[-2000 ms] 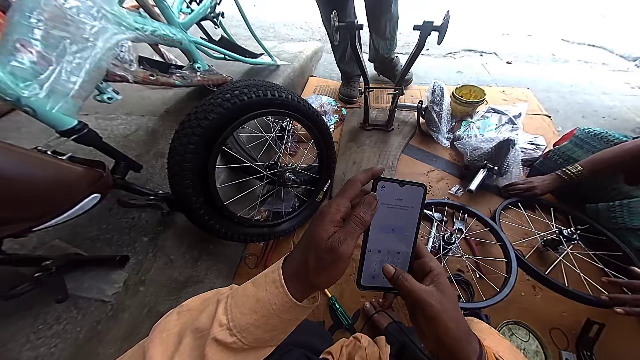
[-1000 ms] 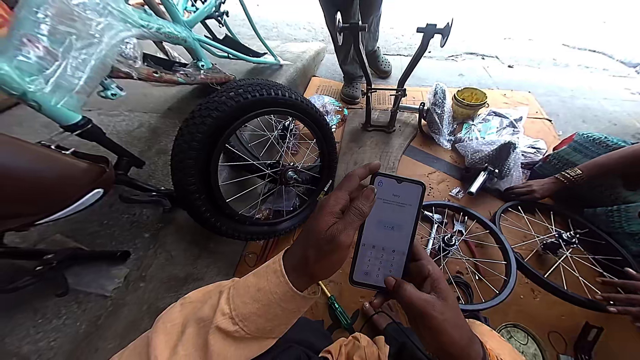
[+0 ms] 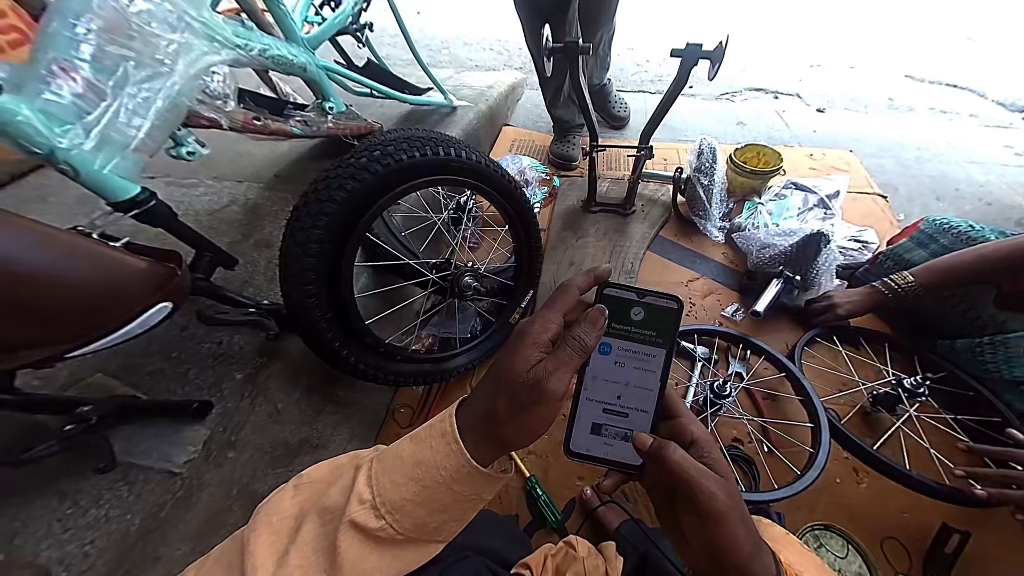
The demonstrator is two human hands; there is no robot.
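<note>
A smartphone (image 3: 624,376) is held upright in front of me, its lit screen facing me. My left hand (image 3: 532,372) grips its left edge, with the thumb near the top corner. My right hand (image 3: 692,476) holds the lower right side, its thumb at the bottom of the screen. To the left stands a bicycle wheel with a knobby black tyre (image 3: 332,264). Behind the phone and to its right lie two bare spoked rims, the nearer rim (image 3: 812,428) and the farther rim (image 3: 880,472). A green-handled screwdriver (image 3: 544,502) lies below the phone.
A metal wheel-truing stand (image 3: 612,206) stands on a wooden board (image 3: 596,244) over cardboard. Beyond it are a person's legs (image 3: 564,80). At right, a co-worker's hand (image 3: 840,306) is beside bubble-wrapped parts (image 3: 788,252) and a yellow bucket (image 3: 752,172). A plastic-wrapped turquoise bicycle frame (image 3: 288,60) is at upper left.
The phone's screen has changed from a light page with a keypad to one with a dark top band and a check mark. Both hands still hold the phone.
</note>
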